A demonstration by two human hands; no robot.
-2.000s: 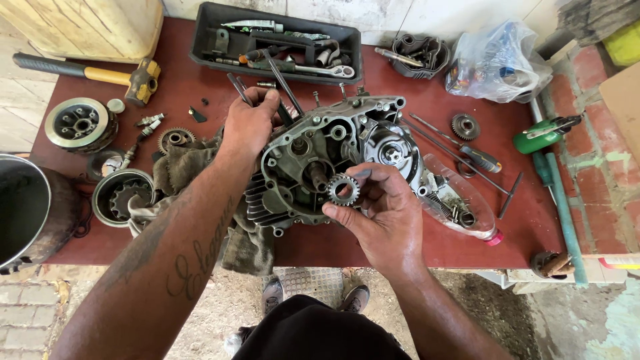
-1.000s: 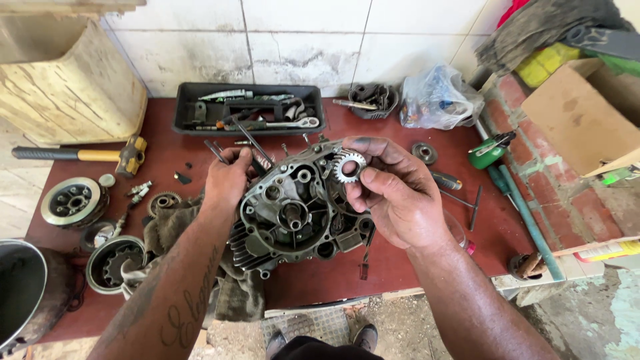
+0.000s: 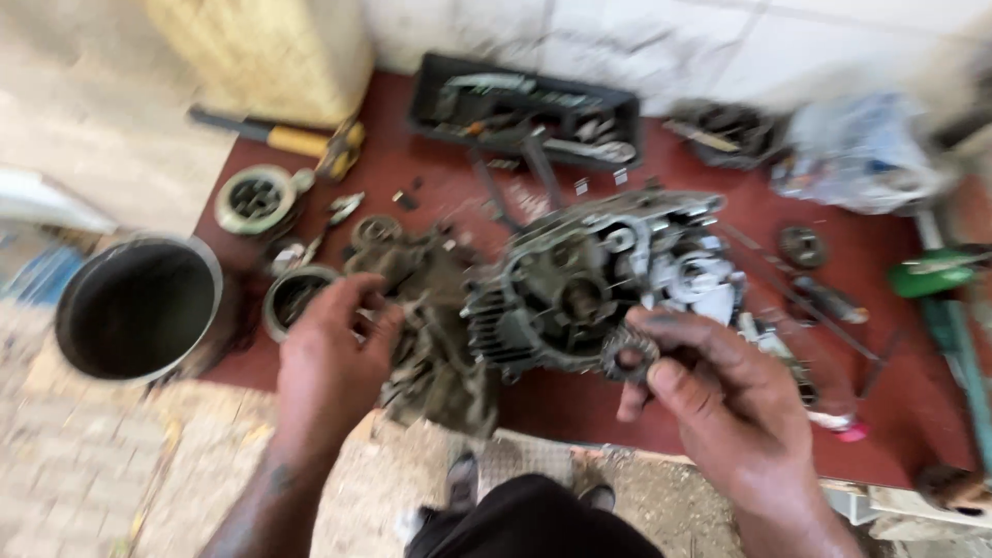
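Note:
In the head view, my right hand (image 3: pixel 721 387) pinches a small toothed metal gear (image 3: pixel 629 355) between thumb and fingers, at the lower right edge of the engine crankcase (image 3: pixel 527 287). The open crankcase, with a shaft (image 3: pixel 581 301) in its middle, rests on the red tabletop. My left hand (image 3: pixel 337 341) hovers by the grey-brown rag (image 3: pixel 442 349), near a round clutch part (image 3: pixel 298 298); its fingers are bent and apart, and nothing shows between them. Motion blur softens the finer details.
A black tool tray (image 3: pixel 527 147) stands behind the crankcase. A hammer (image 3: pixel 298 141), a round metal part (image 3: pixel 256 200) and a large pot (image 3: pixel 213 310) are at left. At right are a plastic bag (image 3: pixel 860 155), another gear (image 3: pixel 802 246), a screwdriver (image 3: pixel 833 301) and a clear bottle (image 3: pixel 825 372).
My left hand has let go of the rods behind the crankcase and moved left and toward me. The gear stays in my right hand, now lower beside the crankcase.

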